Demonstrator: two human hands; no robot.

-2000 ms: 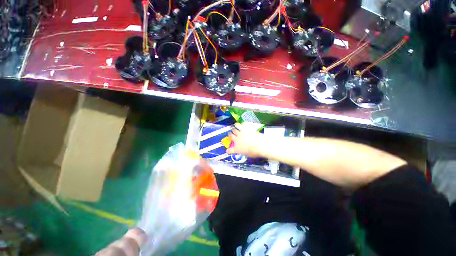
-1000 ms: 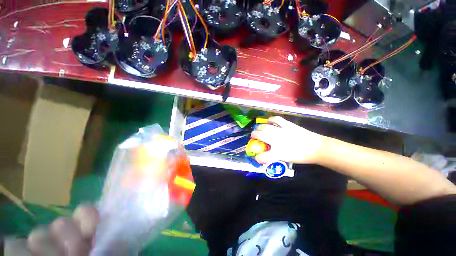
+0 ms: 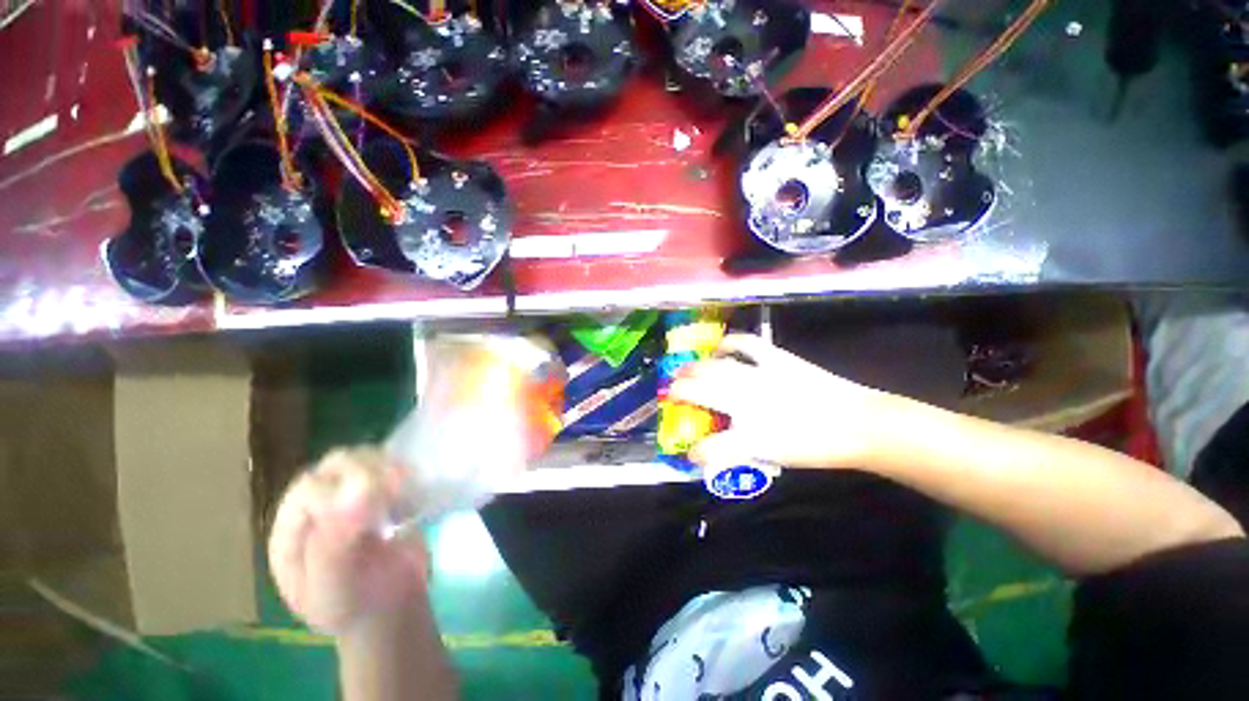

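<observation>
My left hand (image 3: 349, 541) is at the lower left, blurred, closed on the end of a crinkly clear plastic bag (image 3: 473, 418) with orange-red contents. The bag hangs over the left part of the shallow drawer (image 3: 589, 473). My right hand (image 3: 774, 404) is over the drawer's right side, its fingers on a soft multicoloured item (image 3: 685, 411) with yellow, blue and red parts. A green packet (image 3: 610, 336) and a blue-and-white striped packet (image 3: 616, 394) lie in the drawer between the hands. A blue-and-white round label (image 3: 741, 481) shows below my right hand.
Black round motor units (image 3: 452, 226) with orange and red wires stand in rows on the red bench (image 3: 616, 164) above the drawer. A brown cardboard box (image 3: 185, 479) is at the left on the green floor. More cardboard (image 3: 1041, 363) shows under the bench at the right.
My left hand has moved up and right, bringing the bag over the drawer. My right hand has moved from the drawer's middle to its right side, where more of the multicoloured item now shows.
</observation>
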